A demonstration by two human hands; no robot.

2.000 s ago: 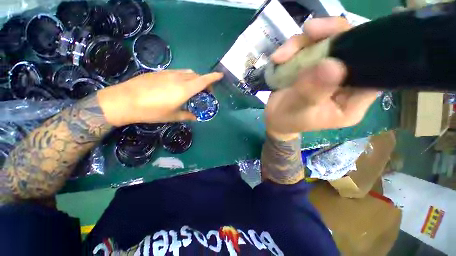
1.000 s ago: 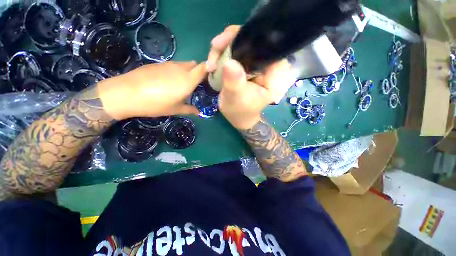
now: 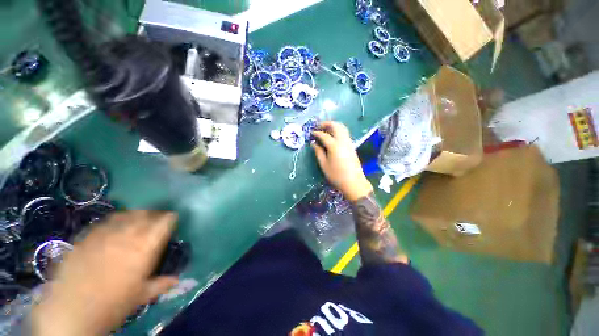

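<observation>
My left hand is blurred at the lower left, over the black housings. A dark round housing shows by its fingertips; whether it is held cannot be told. My right hand is right of the feeder, its fingertips closed on a small blue circuit board. Another board with a pale lead wire lies just left of it. The electric screwdriver hangs free at the upper left, its beige tip partly over the screw feeder.
More blue-and-white boards are heaped right of the feeder, with others farther back. A silvery bag and open brown box are at the bench's right edge. A large brown carton stands beyond. A lone black part lies upper left.
My right hand has let go of the screwdriver and moved to the boards. My left hand has left the blue-faced unit and is lower left. The view has turned right.
</observation>
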